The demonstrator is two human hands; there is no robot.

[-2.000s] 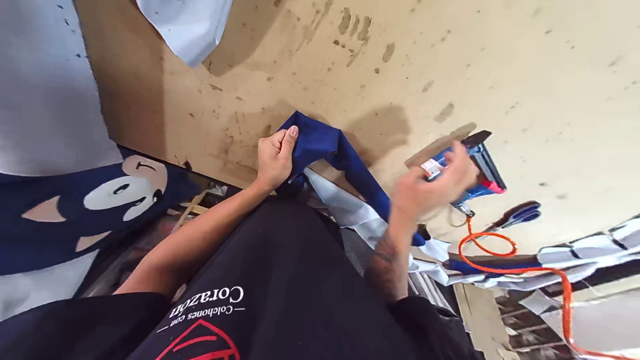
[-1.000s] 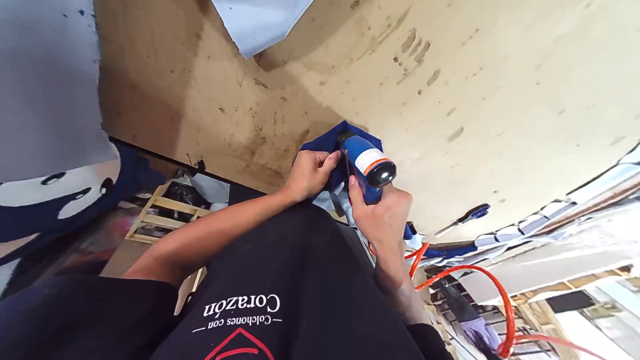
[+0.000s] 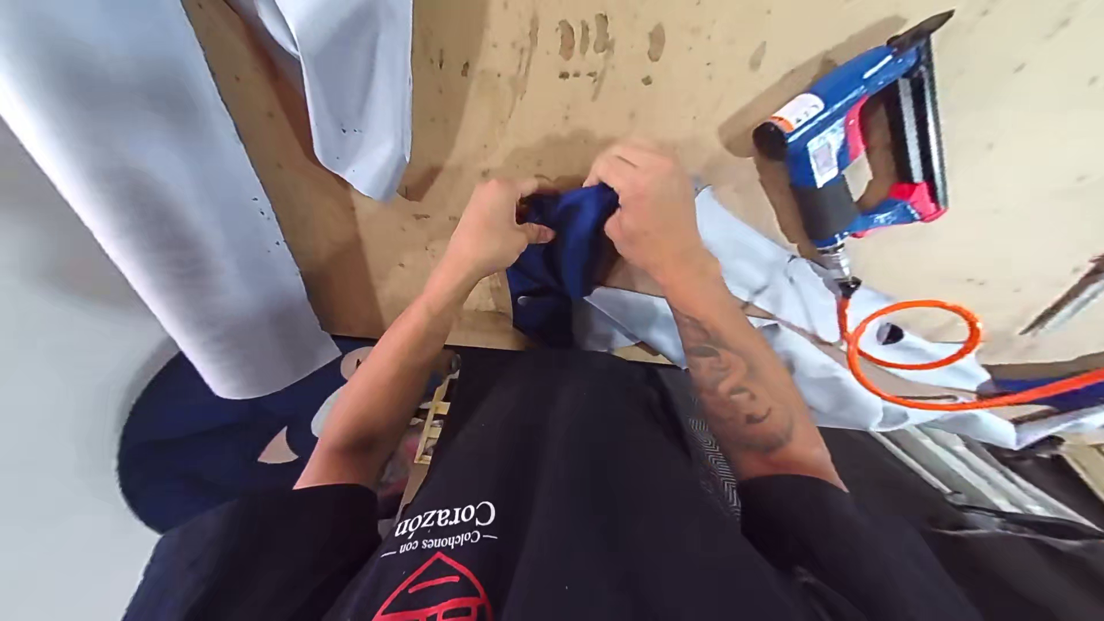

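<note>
Between my hands, near the wooden work surface's front edge, is a strip of dark blue fabric (image 3: 573, 237). My left hand (image 3: 498, 226) pinches its left side between thumb and fingers. On the other side my right hand (image 3: 649, 207), somewhat blurred, grips the fabric's right edge. A blue and black pneumatic stapler (image 3: 849, 142) with red parts lies on its side to the right of my right hand. An orange coiled air hose (image 3: 916, 401) joins its fitting. White fabric (image 3: 759, 267) runs under and beyond my right forearm.
White fabric (image 3: 358, 95) hangs over the surface at the upper left. A broad grey-white sheet (image 3: 172, 190) covers the far left, above dark blue fabric with a cartoon face (image 3: 216, 440). A metal tool, perhaps scissors (image 3: 1065, 297), lies at the right edge of the stained wooden surface (image 3: 535, 86).
One second ago my right hand held the stapler at the blue fabric. Now the stapler lies on the surface at the right, and my right hand grips the fabric.
</note>
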